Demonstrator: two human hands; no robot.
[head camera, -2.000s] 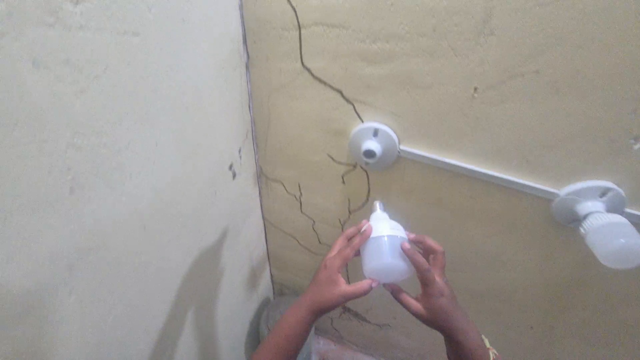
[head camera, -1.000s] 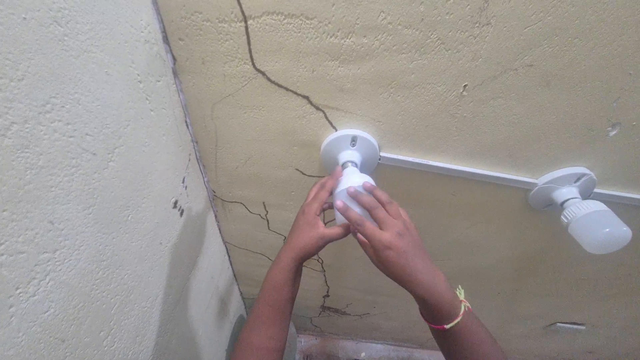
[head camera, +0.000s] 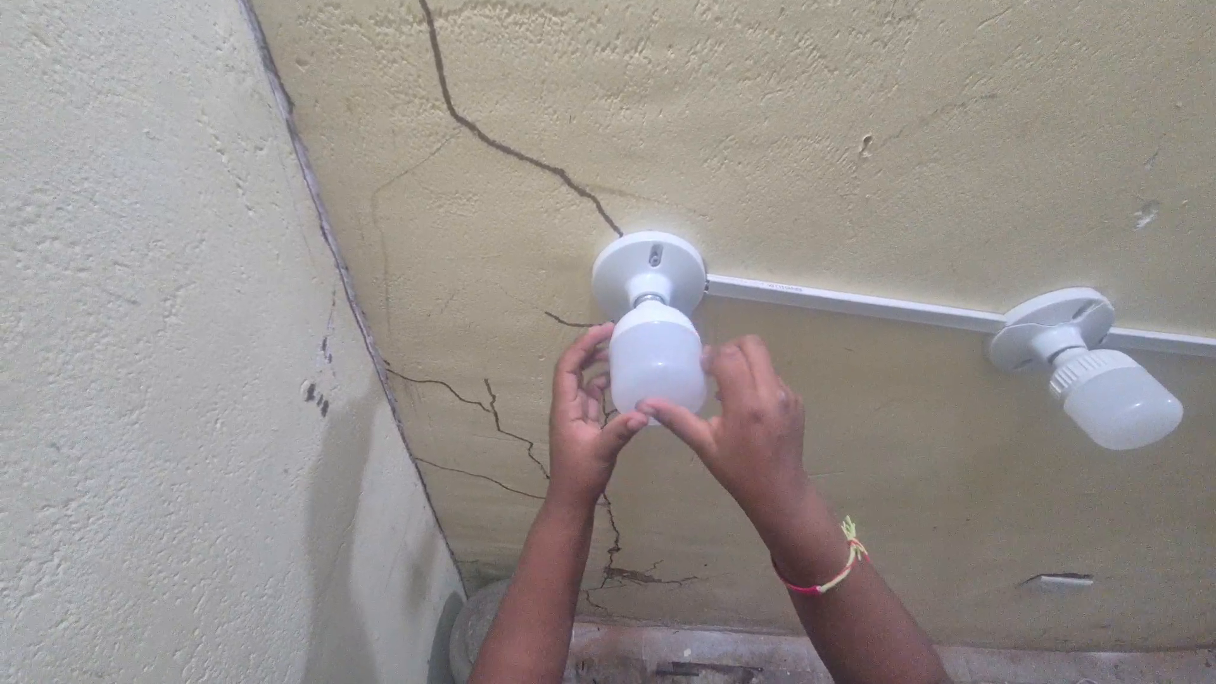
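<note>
A white LED light bulb (head camera: 657, 366) has its metal base in the neck of a round white lamp holder (head camera: 622, 266) on the cracked yellowish surface. A little of the metal shows between bulb and holder. My left hand (head camera: 584, 423) grips the bulb from its left side, thumb at the rounded end. From the right, my right hand (head camera: 755, 418) grips it too, thumb at the same end and fingers along the side. A coloured thread bracelet (head camera: 828, 573) circles my right wrist.
White cable trunking (head camera: 855, 303) runs right from the holder to a second lamp holder (head camera: 1043, 323) with another LED bulb (head camera: 1121, 399) in it. A pale rough wall (head camera: 161, 332) stands at the left. Near the bottom are a rounded grey object (head camera: 475, 627) and a ledge (head camera: 627, 651).
Two seconds ago both hands held the bulb below the empty holder. The bulb has moved up to the holder, and its base is now in it. My fingers have shifted around the bulb since one second ago.
</note>
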